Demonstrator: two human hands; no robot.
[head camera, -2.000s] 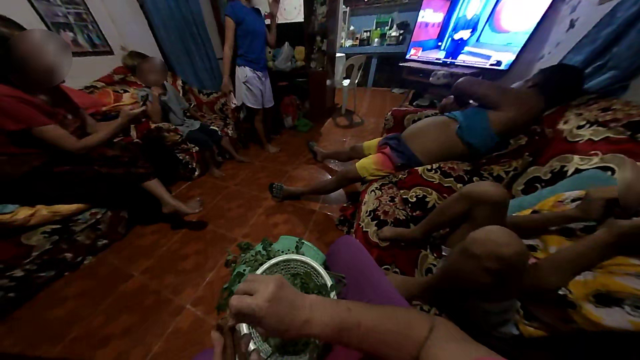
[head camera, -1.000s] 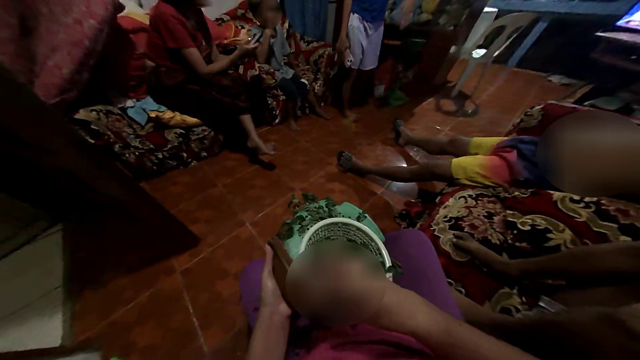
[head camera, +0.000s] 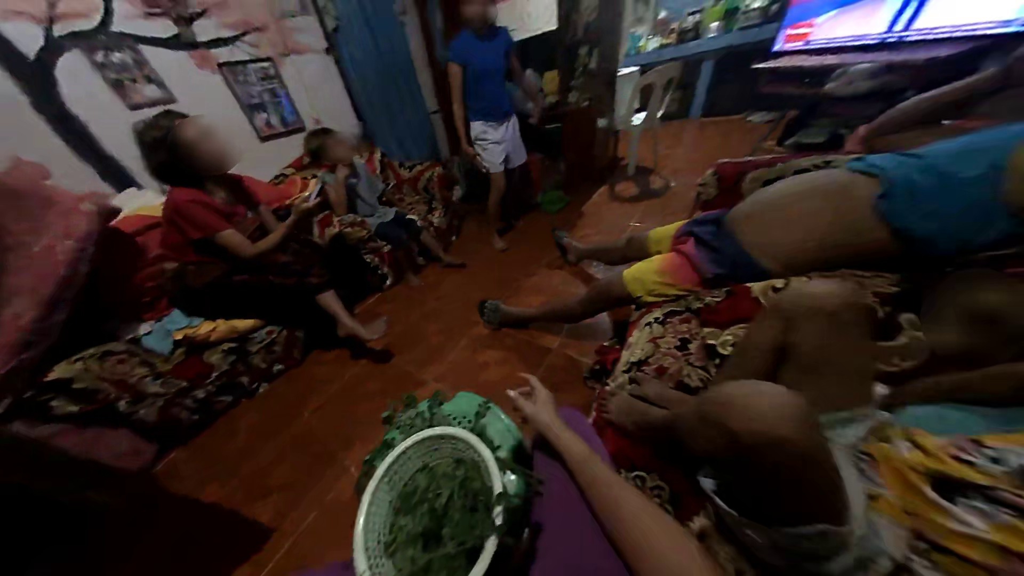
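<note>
A white plastic basket (head camera: 364, 520) with green leaves (head camera: 442, 512) in it stands at the bottom centre, in front of my purple-clad leg (head camera: 570, 496). Behind and partly under it is a green plastic container (head camera: 490, 424), with leafy stems (head camera: 412, 416) at its far left side. My right hand (head camera: 538, 406) is raised just right of the green container, its fingers apart and nothing seen between them. My left hand is not in view.
Several people sit, stand or lie around the room. A floral-covered sofa (head camera: 672, 336) runs along the right, close to my leg; another floral seat (head camera: 232, 360) is on the left. A white plastic chair (head camera: 646, 104) stands farther back on the red tiled floor (head camera: 416, 352).
My right hand has moved off the basket to its right side. My left hand, earlier at the basket's left, has gone out of view. The view has turned back toward the television.
</note>
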